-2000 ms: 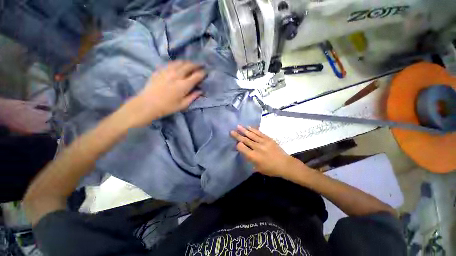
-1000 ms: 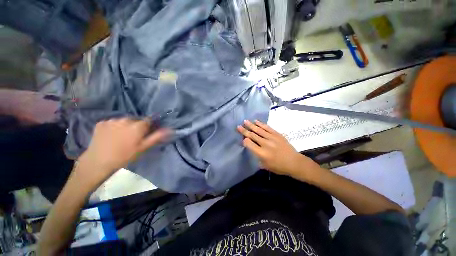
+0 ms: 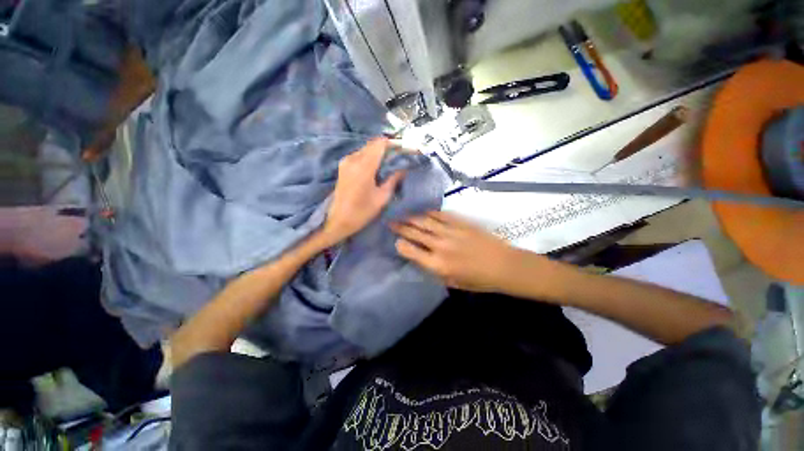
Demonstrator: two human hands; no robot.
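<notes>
The grey-blue garment (image 3: 238,158) lies crumpled left of the needle and over the table's near edge. My left hand (image 3: 357,194) is on the cloth just in front of the presser foot (image 3: 429,136); whether its fingers pinch the cloth is unclear. My right hand (image 3: 454,251) lies on the cloth nearer to me, fingers slightly apart, its thumb hidden. The grey binding tape (image 3: 582,188) runs from the roll on the orange disc (image 3: 736,167) to the metal guide (image 3: 458,179) beside the foot. The needle tip cannot be made out.
The machine head (image 3: 383,44) stands behind the cloth. Black snips (image 3: 526,86), a blue and orange tool (image 3: 589,62), a yellow object (image 3: 636,18) and a wooden-handled awl (image 3: 650,136) lie on the table (image 3: 538,132). Part of another person's arm (image 3: 119,106) shows at upper left.
My left hand has moved from the garment's near left part to beside the presser foot. The cloth is bunched differently. My right hand remains on the cloth. The camera view has shifted.
</notes>
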